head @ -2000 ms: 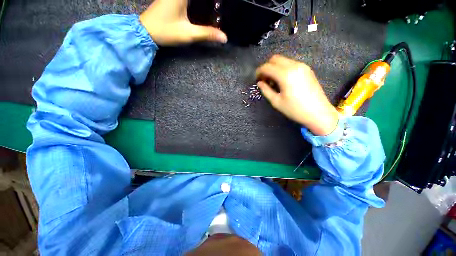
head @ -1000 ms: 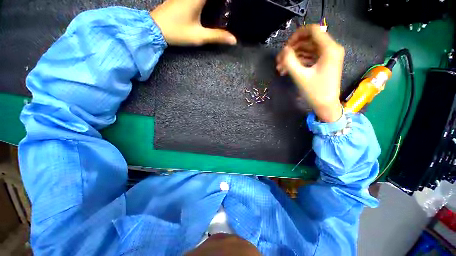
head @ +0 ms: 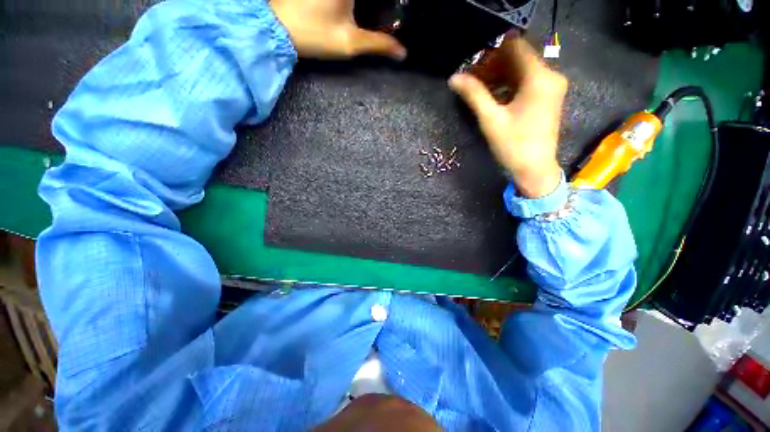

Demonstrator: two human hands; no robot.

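Observation:
A black housing (head: 439,38) lies at the top edge of the view, cut off by it, with a fan frame corner (head: 511,12) at its right. My left hand (head: 333,32) rests at the housing's left side, thumb pointing right, its fingers cut off by the top edge. My right hand (head: 522,114) is at the housing's lower right corner, thumb and fingers curved around the corner; whether it holds a small piece cannot be seen. A small loose pile of screws (head: 440,160) lies on the black mat (head: 355,169) below the hands.
An orange electric screwdriver (head: 620,152) lies right of my right wrist, its black cable (head: 714,126) looping down the green bench top (head: 667,190). A white connector (head: 551,51) lies near the top. Stacked black panels (head: 730,219) stand at the right. More black parts (head: 684,21) are at top right.
My right hand has moved from the screw pile up to the housing's lower right corner. My left hand stays at the housing. The bench scene has shifted slightly in view.

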